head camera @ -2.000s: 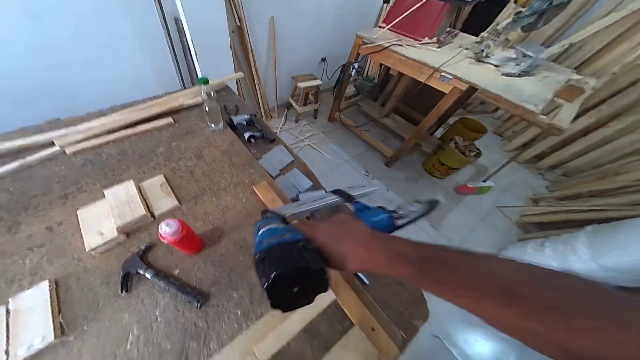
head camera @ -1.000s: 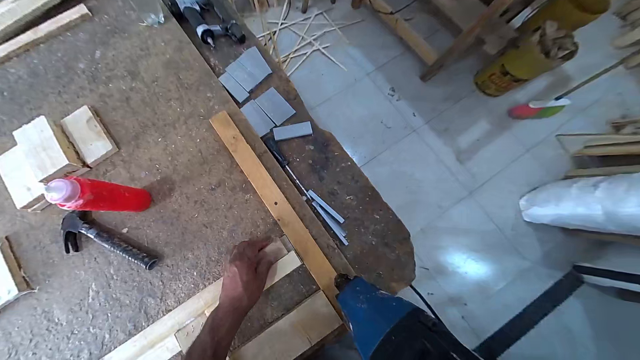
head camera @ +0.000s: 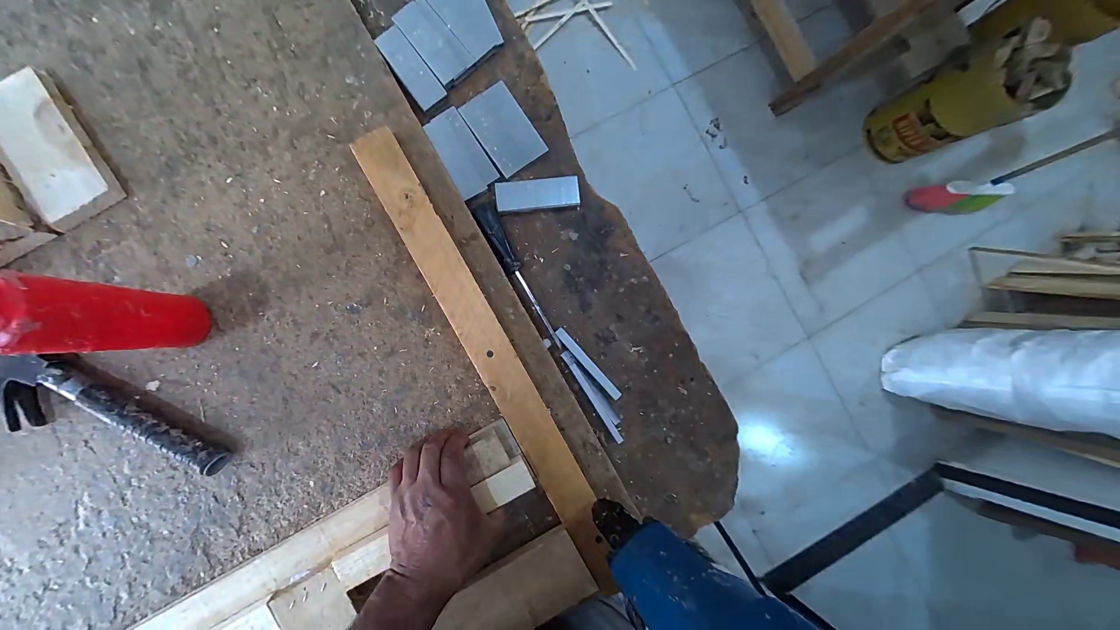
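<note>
My left hand (head camera: 437, 516) lies over pale wooden slats (head camera: 503, 486), its fingers curled on their ends close to a long brown wooden strip (head camera: 477, 328). The strip runs diagonally along the bench edge, touching or nearly touching the slat ends. At the bottom, the black nose of a blue power tool (head camera: 691, 577), apparently a nail gun, rests at the strip's lower end. My right hand is out of view. Left of my left hand lie a claw hammer (head camera: 131, 416) with a taped handle and a red bottle (head camera: 105, 313) on its side.
Grey rectangular blocks (head camera: 503, 127), a screwdriver (head camera: 525, 284) and thin grey strips (head camera: 591, 376) lie beyond the bench's (head camera: 289, 175) raised edge. Wood blocks (head camera: 52, 149) sit at left. On the tiled floor are a yellow bucket (head camera: 936, 122), a broom (head camera: 958, 197) and a white wrapped bundle (head camera: 1006, 381).
The view has swung down and closer to the strip. The blue tool, held in my right hand above the bench two seconds ago, is now at the strip's lower end. My left hand has come into view.
</note>
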